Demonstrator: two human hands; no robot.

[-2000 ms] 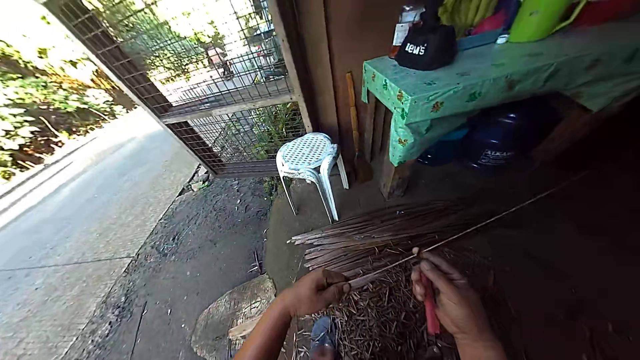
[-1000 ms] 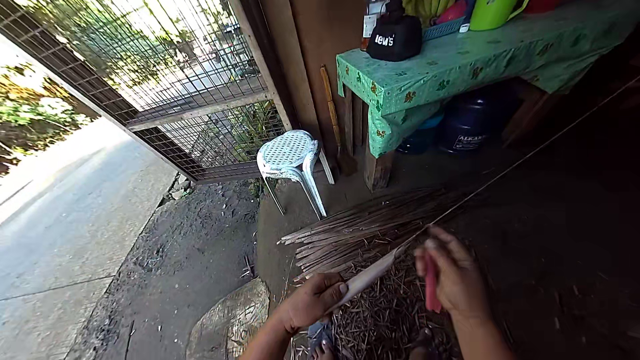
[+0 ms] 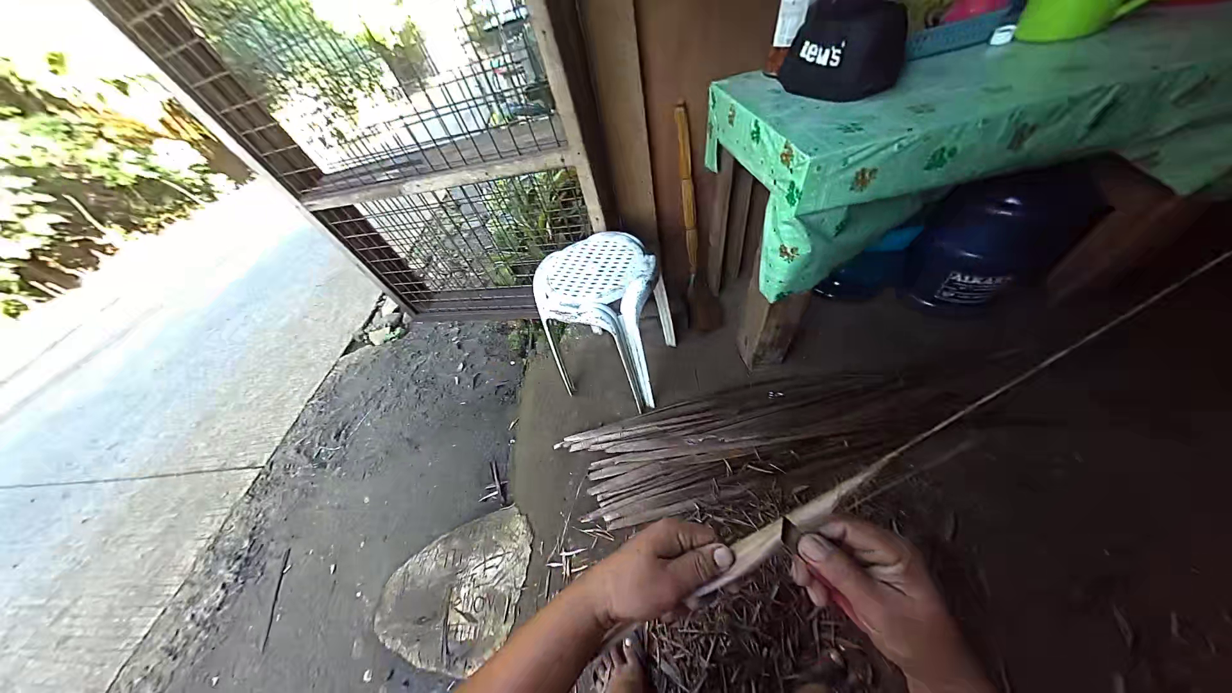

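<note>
My left hand (image 3: 664, 573) grips the near end of a long, pale brown leaf strip (image 3: 837, 498), which narrows as it runs up to the right edge of the view. My right hand (image 3: 866, 577) is closed on a small knife with a red handle (image 3: 835, 595). Its short dark blade (image 3: 790, 535) touches the strip just beyond my left fingers. Below both hands, a heap of brown shavings (image 3: 751, 635) covers the ground around my feet. Past the hands lies a bundle of long brown strips (image 3: 664, 462), their pale ends pointing left.
A white plastic stool (image 3: 597, 274) stands ahead, beside a wire mesh gate (image 3: 443, 183). To the right, a table with a green cloth (image 3: 866, 164) holds a black cap (image 3: 845, 53); dark blue containers (image 3: 982, 255) sit underneath. A chopping block (image 3: 457, 592) is at lower left.
The knife blade, apart from the strip a second ago, now touches it close to my left hand. The strip shows its broader part between my hands.
</note>
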